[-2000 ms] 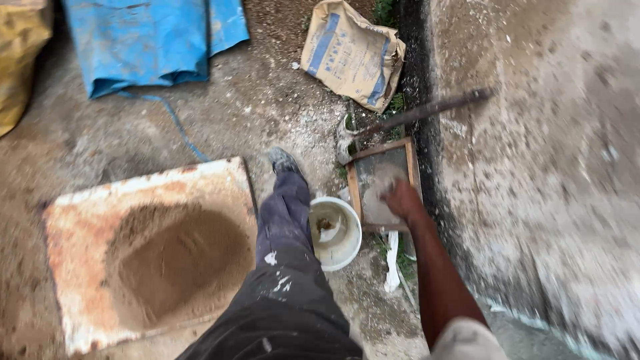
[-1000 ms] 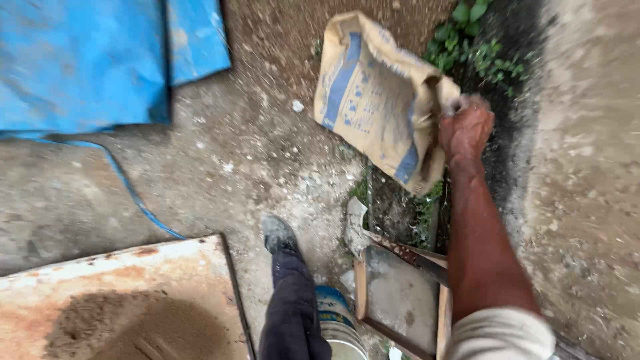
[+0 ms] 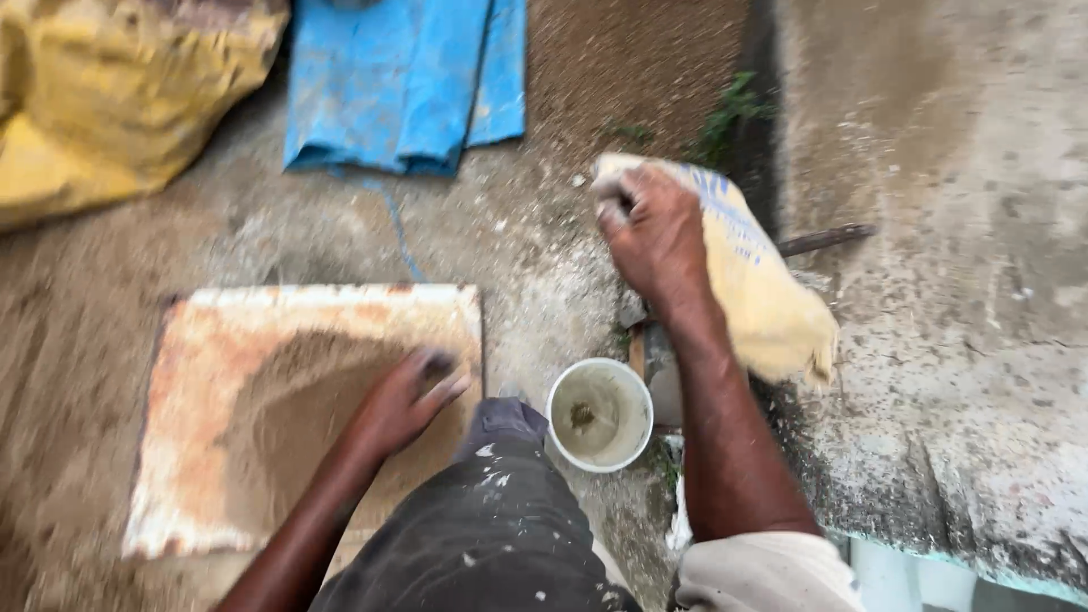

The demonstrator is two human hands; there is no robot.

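My right hand (image 3: 650,225) grips the edge of a tan sack (image 3: 756,289) with blue printing, which hangs to the right under my forearm. My left hand (image 3: 421,395) holds nothing, its fingers apart, over a heap of fine grey-brown powder or sand (image 3: 297,408). The heap lies on a rusty white board (image 3: 204,340). Between my leg and right forearm stands a white bucket (image 3: 601,415) with a little murky stuff inside. A wooden-framed tray (image 3: 659,374) is mostly hidden behind the sack and my arm.
A blue tarp (image 3: 391,76) lies ahead with a blue cord (image 3: 398,225) trailing from it. At upper left is a yellow sheet or sack (image 3: 110,110). A handle (image 3: 829,240) sticks out past the sack, against a concrete wall or slab (image 3: 943,297) at right. Small green plants (image 3: 733,115) grow beside it.
The sack, gripped on the ground a second ago, has been lifted and brought back toward me, partly covering the tray and handle. My left hand has come into view. The view has shifted.
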